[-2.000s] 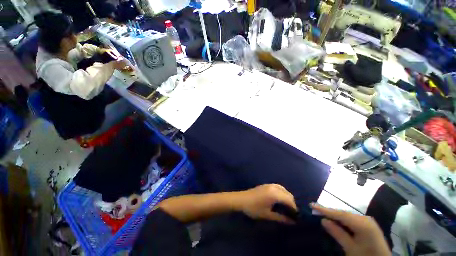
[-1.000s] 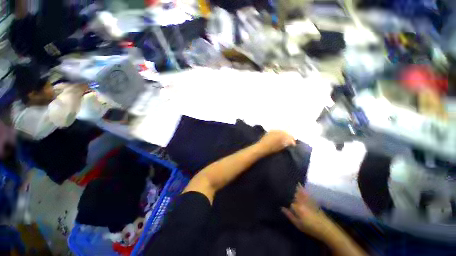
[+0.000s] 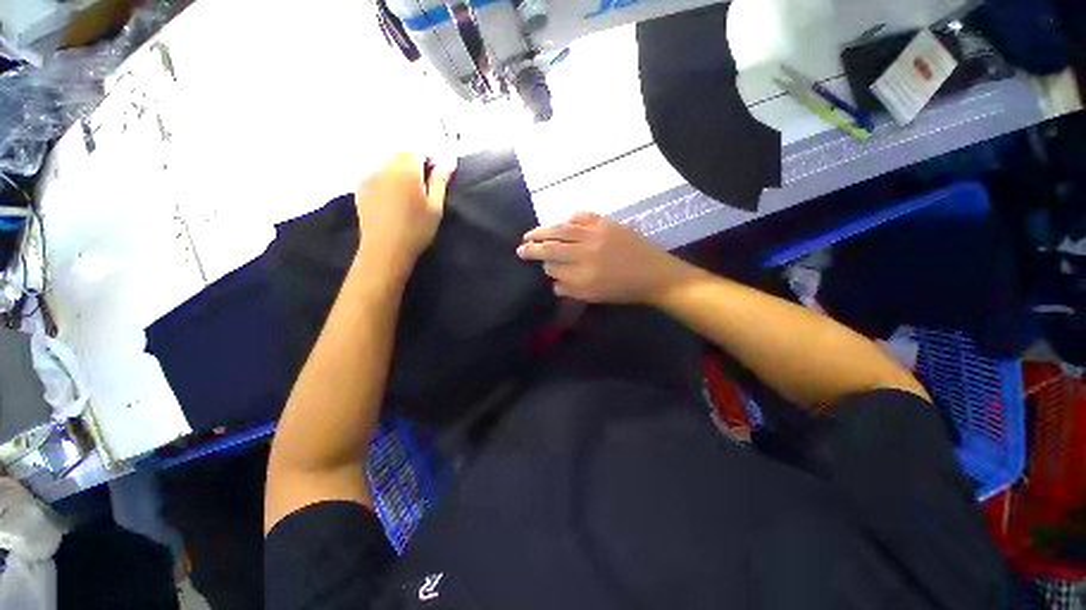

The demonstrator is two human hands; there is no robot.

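Observation:
The black garment panel (image 3: 465,298) lies on the white table, its upper corner close to the needle area (image 3: 491,101) under the bright lamp. The navy garment panel (image 3: 226,346) spreads from it to the left. My left hand (image 3: 403,205) rests on the black cloth left of the needle, thumb and fingers closed at a fold. My right hand (image 3: 595,256) is at the cloth's right edge, fingertips close together; whether cloth is pinched between them is unclear. The sewing machine (image 3: 465,30) stands above. The curved black piece (image 3: 703,113) lies right of the needle.
Green and blue pens (image 3: 834,105) and a white card (image 3: 915,74) on a dark item lie at the table's right. A ruler-marked edge (image 3: 834,155) runs in front. Blue baskets stand below, right (image 3: 971,399) and left (image 3: 403,483); a red basket (image 3: 1054,441) stands beyond.
The view has turned down and right onto the machine. The black cloth's corner is now close to the needle area. Both hands are now near the needle, one on each side of the cloth's corner.

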